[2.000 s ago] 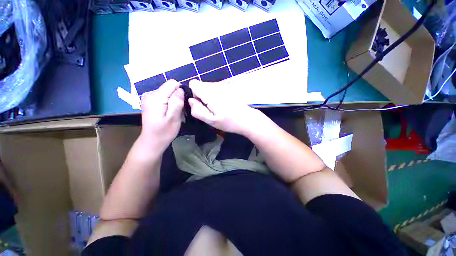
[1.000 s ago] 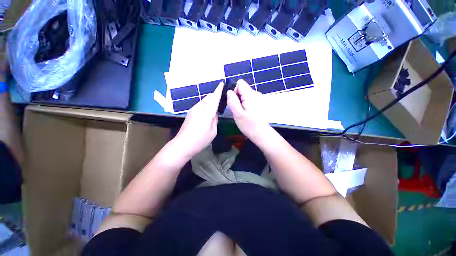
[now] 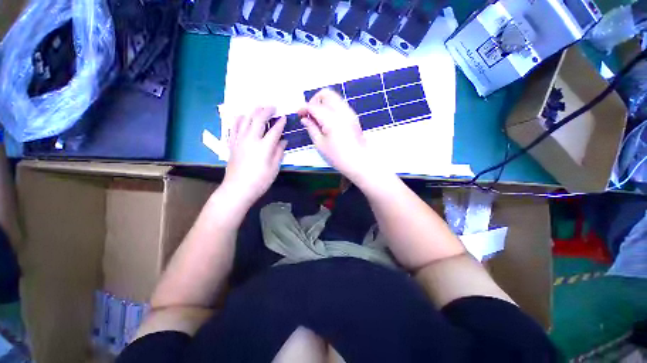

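The pad sheet [image 3: 389, 96], black rectangles in rows with thin white lines between, lies slanted on white paper [image 3: 248, 67]. My left hand [image 3: 252, 149] is over the sheet's left end, its fingers spread. Dark material shows between its thumb and fingers; I cannot tell whether it is a held part or the sheet. My right hand [image 3: 337, 131] is over the middle of the sheet, thumb and fingertips close together at the pads. Whether anything is between them is too small to tell.
Black housings [image 3: 316, 21] stand in a row behind the paper. A clear bag [image 3: 96, 92] of black parts lies on a black tray [image 3: 138, 131] at left. A printed white box [image 3: 521, 46], a small carton [image 3: 532, 131] and a black cable are at right. Large cartons [image 3: 135, 213] are below the bench edge.
My hands have moved apart, from together around a black part at the sheet's near edge to separate places over the sheet. The whole view has shifted slightly since a second ago.
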